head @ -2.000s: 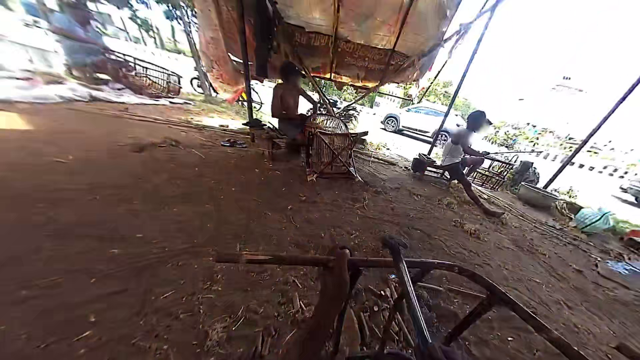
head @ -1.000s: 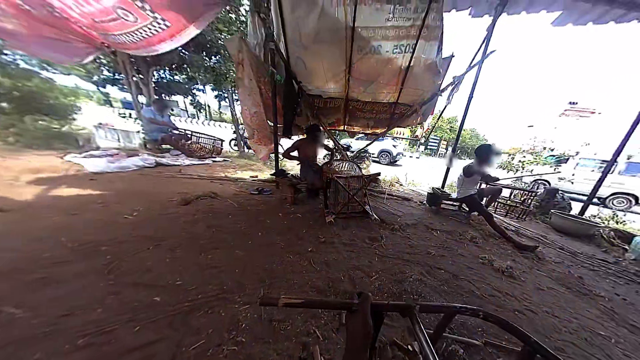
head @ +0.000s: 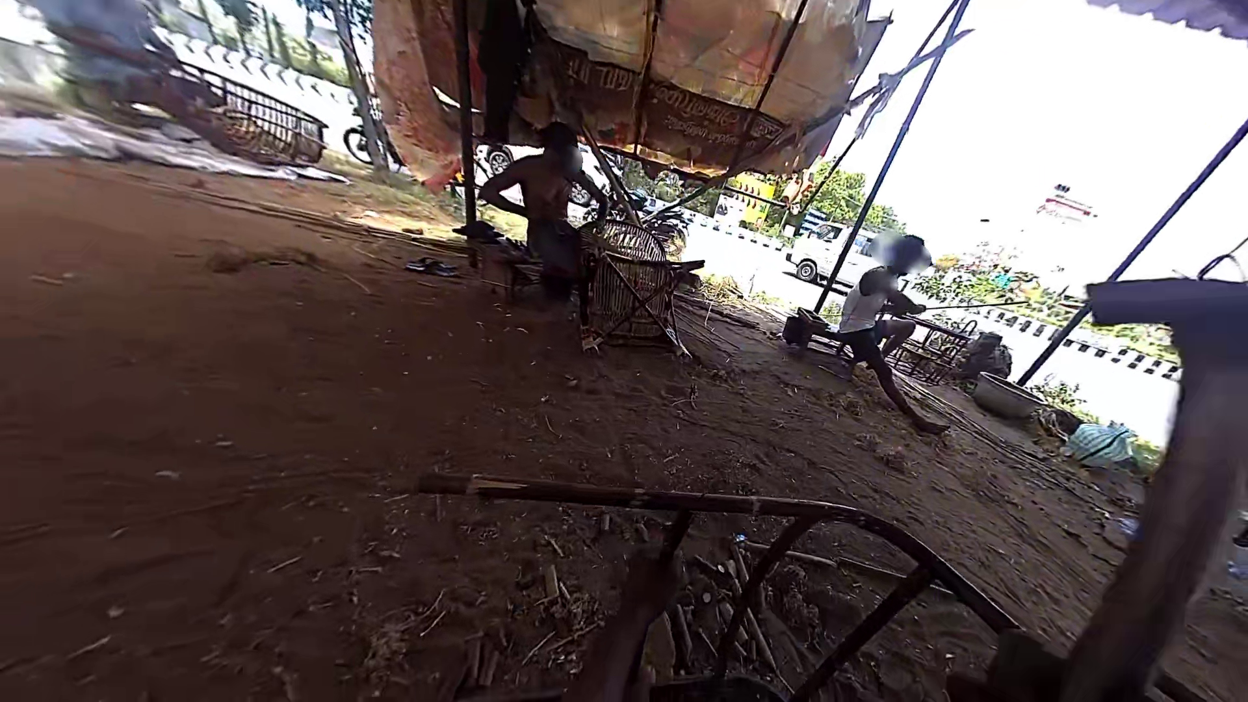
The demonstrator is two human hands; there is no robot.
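Note:
A dark curved cane chair frame [head: 829, 509] with slanting struts spans the lower middle, its straight end pointing left. My left hand [head: 651, 583], dark and poorly lit, is closed around a strut just below the top rail. A hammer [head: 1155, 468] stands up large and close at the right edge, head uppermost and handle slanting down. My right hand is on the lower handle near the bottom edge; shadow and the frame edge mostly hide its fingers. The hammer head is above and right of the cane frame, apart from it.
A person [head: 551, 200] sits behind a round-backed cane chair [head: 629, 283]. Another person [head: 877, 312] sits at right beside cane pieces and a basin [head: 1006, 395]. A third works at far left by a cane frame [head: 263, 117]. Poles hold up a tarpaulin; cane scraps litter the soil.
The hammer, low over the frame two seconds ago, is now raised high at the right, close to the camera. The view has tilted. A white vehicle shows behind the seated people.

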